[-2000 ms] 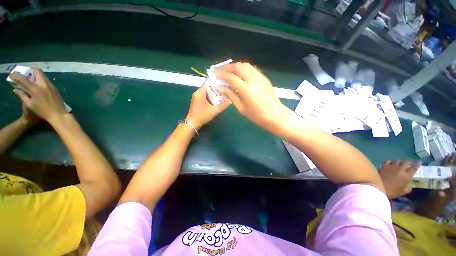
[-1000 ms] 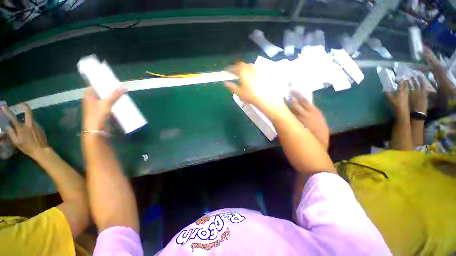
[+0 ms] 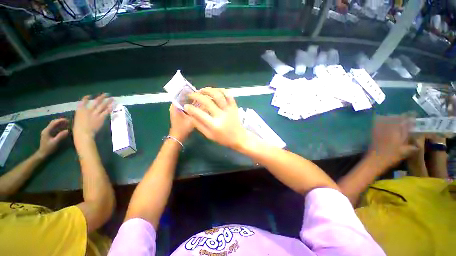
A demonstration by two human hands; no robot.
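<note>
An open white carton [image 3: 178,90] stands in my left hand [image 3: 180,120], its mouth up and a flap raised. My left hand is closed around its lower part, mostly hidden behind my right hand. My right hand [image 3: 211,114] is at the carton's mouth, with its fingertips at the opening; whether they hold anything is hidden. A closed white carton [image 3: 123,131] lies on the green worktop to the left. Another white carton [image 3: 264,128] lies to the right of my right hand, partly covered by it.
A fanned pile of white papers [image 3: 310,96] lies at the right, with translucent bagged items [image 3: 309,59] beyond the pale strip [image 3: 145,99]. A neighbour's hands [image 3: 89,116] are at the left, beside another carton [image 3: 9,142]. A neighbour's blurred hand [image 3: 395,136] is at the right.
The carton my left hand carried at the left a second ago now lies there or has been replaced; my left hand is back near the centre with an open carton. My right hand has come to its mouth.
</note>
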